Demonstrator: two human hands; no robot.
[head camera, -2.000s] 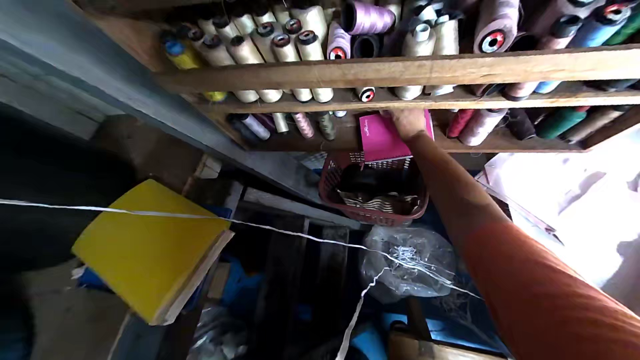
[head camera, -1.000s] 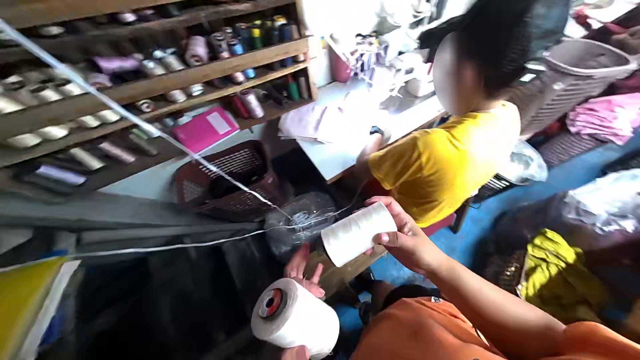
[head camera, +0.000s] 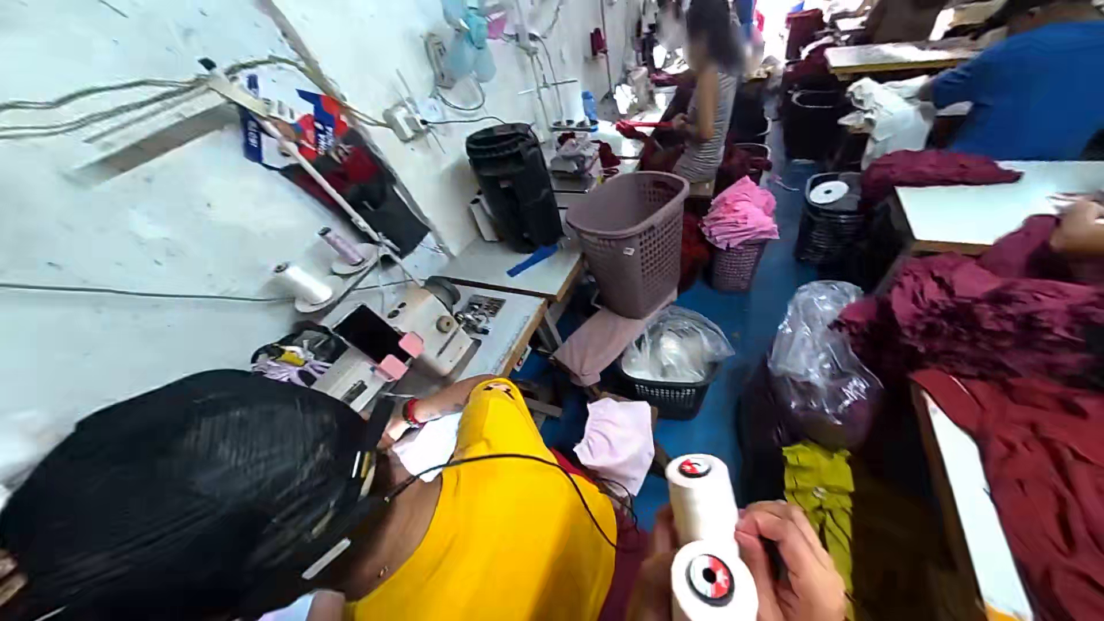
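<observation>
Two white thread cones are close together at the bottom of the head view, their round ends facing up. The farther thread cone (head camera: 703, 504) is slimmer; the nearer thread cone (head camera: 714, 586) has a red and white core end with a dark hole. My left hand (head camera: 657, 565) grips from the left, mostly hidden behind the cones. My right hand (head camera: 795, 552) closes around them from the right, its fingertips against their sides. Which hand bears which cone is partly hidden.
A person in a yellow shirt (head camera: 509, 526) sits close on the left at a sewing machine (head camera: 431, 323). Ahead stand a tall plastic basket (head camera: 630, 246) and a black basket with a plastic bag (head camera: 677, 388). Dark red cloth (head camera: 1018, 448) covers a table at right.
The view has swung right from the thread shelf to the sewing room. My right hand was at the shelf, then held a cone; the two cones, apart a second ago, are now close together.
</observation>
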